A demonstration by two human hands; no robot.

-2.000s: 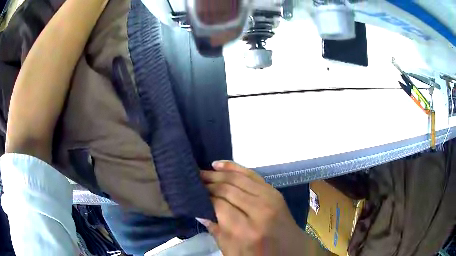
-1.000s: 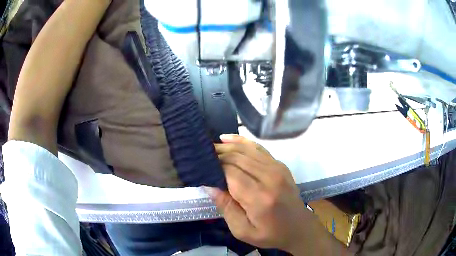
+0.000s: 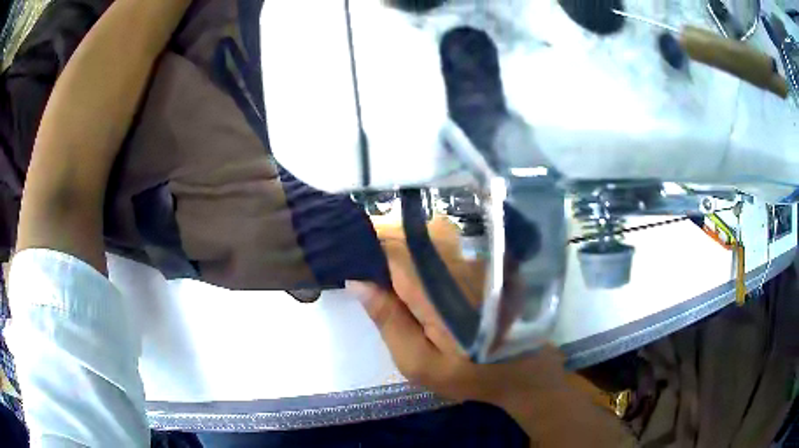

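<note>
The brown garment [image 3: 219,210] lies on the table at the left, with dark tabs on it. Its dark navy waistband [image 3: 337,236] runs along the right edge, partly hidden by the sewing machine head [image 3: 394,96]. My right hand [image 3: 438,324] pinches the front end of the waistband between thumb and fingers, partly behind the machine's metal lever. My left arm reaches up over the garment at the left; the left hand itself is beyond the top edge of the picture. The needle area is hidden behind the machine head.
A tape measure [image 3: 298,411] runs along the table's front edge. Orange and green snips [image 3: 720,233] lie at the right, near a grey-white tension knob [image 3: 606,265]. A brown garment pile [image 3: 718,359] is at the lower right.
The view has shifted, so the machine head now covers more of the waistband and the navy cloth. The garment and my right hand sit closer to the machine head, with more white table showing in front.
</note>
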